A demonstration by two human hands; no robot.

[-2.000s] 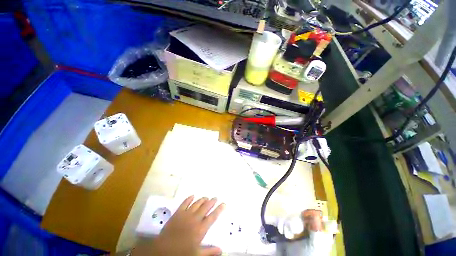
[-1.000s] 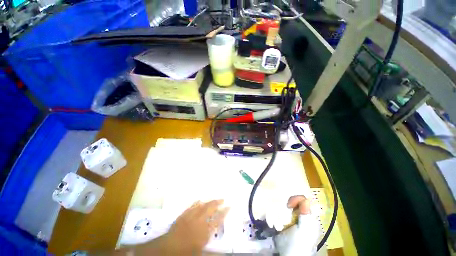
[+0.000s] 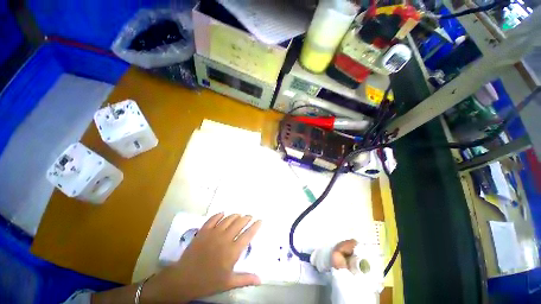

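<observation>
A white socket strip with round sockets lies across the pale sheet near the front; glare washes out its outline. My bare left hand lies palm down over its left part, fingers at the back edge and thumb towards the front edge. My right hand, in a white glove with bare fingertips showing, is closed around the plug end of a black cable at the strip's right end. The glove hides most of the plug, so whether it is in a socket cannot be told.
Two white cube sockets stand at bench left, beside a blue bin. Behind are a dark socket board, a soldering iron, meters and a bottle. A green screwdriver lies on the sheet. A green conveyor runs right.
The camera view has shifted and tilted. My left hand reached further right along the strip a second ago and is now back left. The dark plug body showed earlier and is now mostly covered by my glove.
</observation>
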